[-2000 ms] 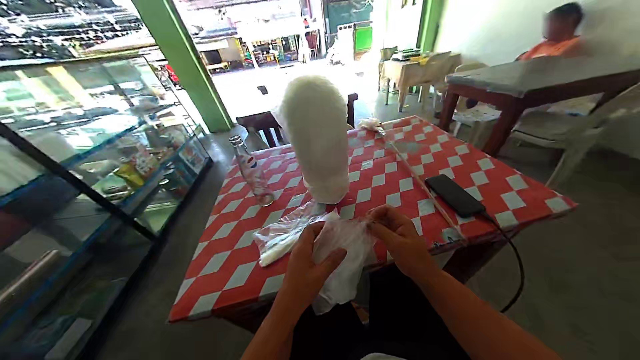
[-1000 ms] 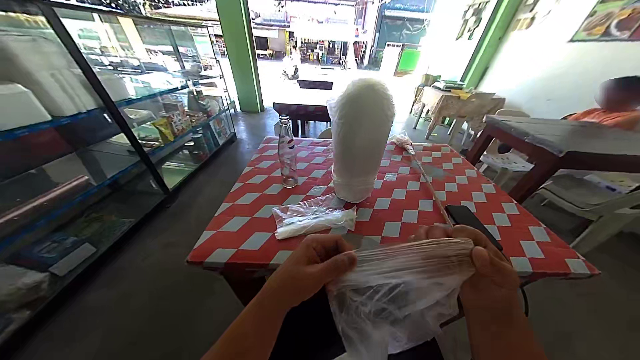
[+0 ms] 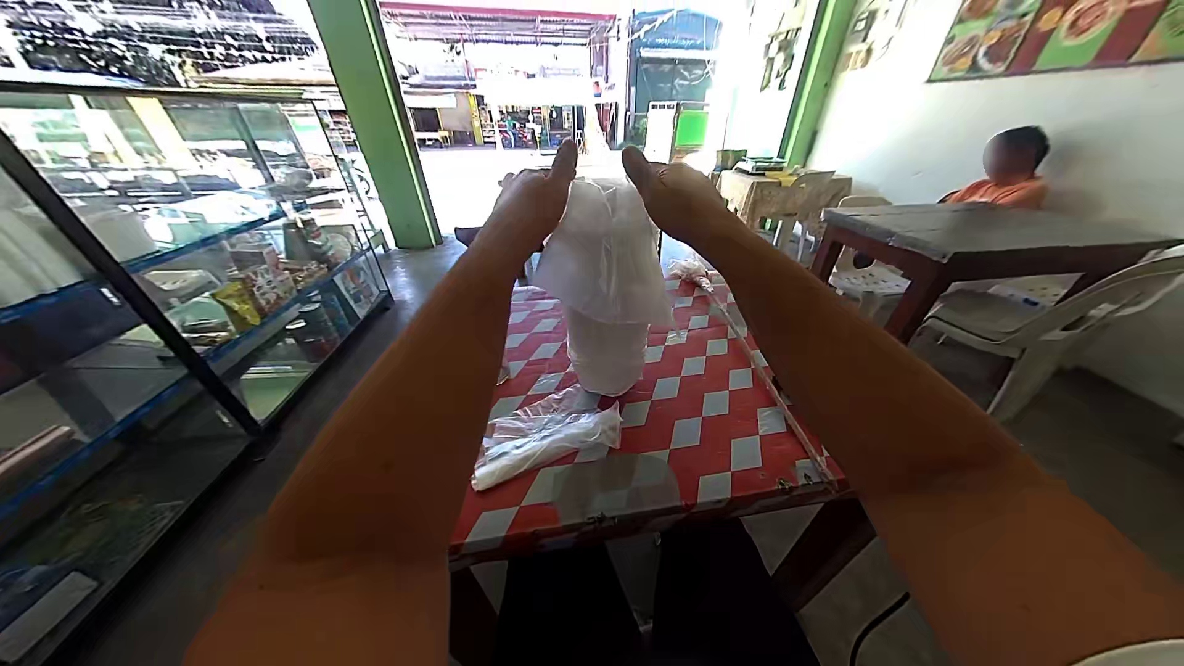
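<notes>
Both my arms reach out over the table (image 3: 684,430) with its red and grey pattern. My left hand (image 3: 541,199) and my right hand (image 3: 673,190) grip a thin clear plastic bag (image 3: 606,264) by its two sides, thumbs up. The bag hangs at the upper part of a tall white wrapped bundle (image 3: 606,356), which stands upright on the table; whether it goes over the top or only in front, I cannot tell. A flat plastic packet with a white roll-like content (image 3: 546,442) lies near the table's front left edge.
A long thin stick (image 3: 763,370) with a plastic-wrapped end lies along the table's right side. At the left stands a glass display case (image 3: 231,305) with goods. To the right are a grey-topped table (image 3: 980,227), a plastic chair (image 3: 1045,314) and a seated person (image 3: 1010,176).
Both hands have risen and moved forward with the plastic bag, from the table's near edge to the upper part of the white bundle. The arms now hide most of the glass bottle and the phone.
</notes>
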